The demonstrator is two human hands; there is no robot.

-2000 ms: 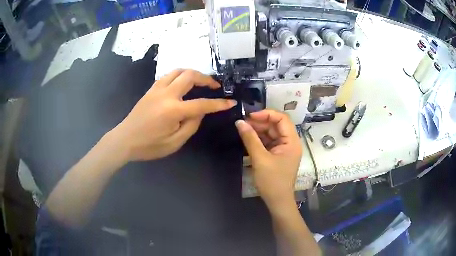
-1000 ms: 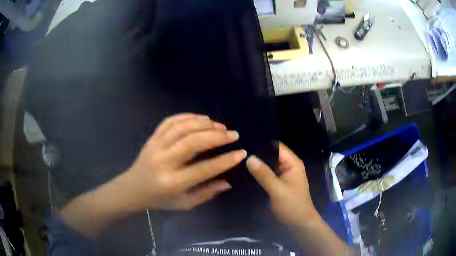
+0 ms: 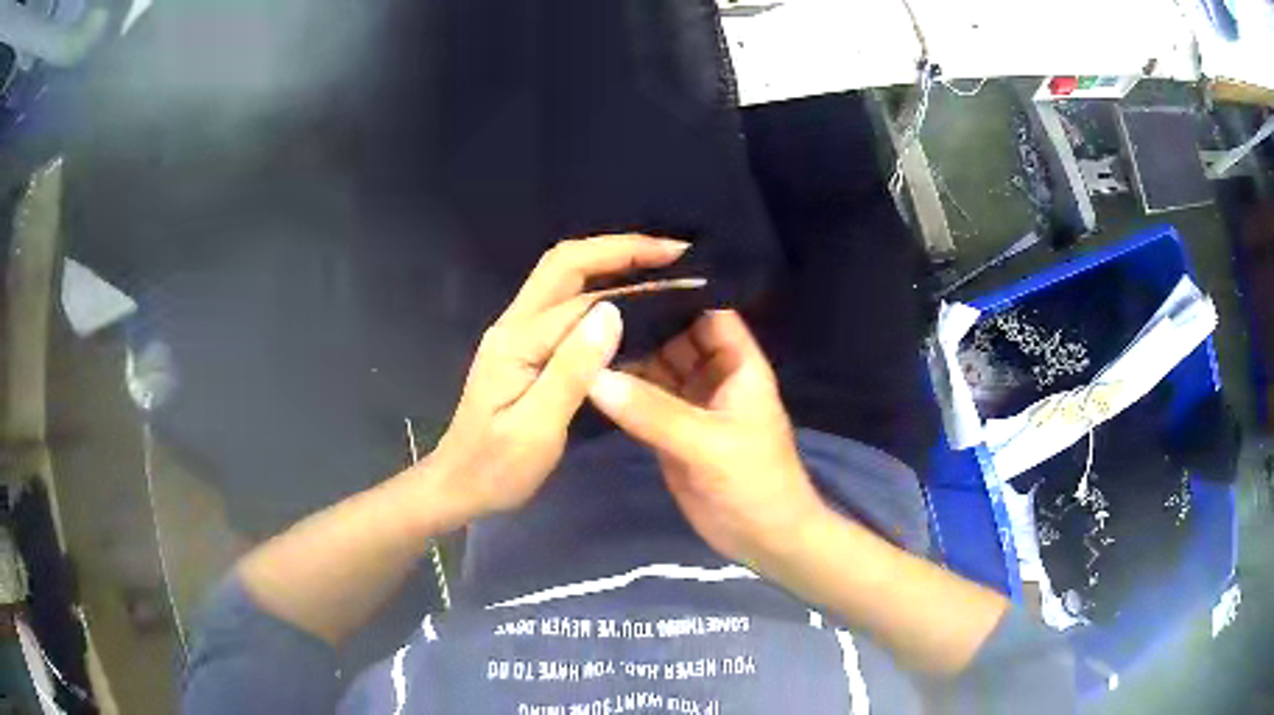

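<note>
The black garment (image 3: 559, 154) spreads from the table edge down over the lap. My left hand (image 3: 538, 363) is over the cloth near its lower edge, its thumb and curved fingers at the cloth. My right hand (image 3: 720, 433) is just to the right, its thumb tip close to the left thumb and its fingers curled around the garment's edge. The two hands pinch the black cloth between them; the exact edge or seam is hard to see, dark on dark. The sewing machine head is out of view.
The white machine table (image 3: 838, 42) shows at the top right. A blue scrap bin (image 3: 1104, 266) with a pale strip and thread waste stands below it at the right. Metal table legs stand between. The wearer's printed shirt (image 3: 629, 636) is at the bottom.
The view has tilted down, away from the machine. Both hands and the cloth have moved from the needle area towards the body. The hands are now closer together, thumbs nearly touching.
</note>
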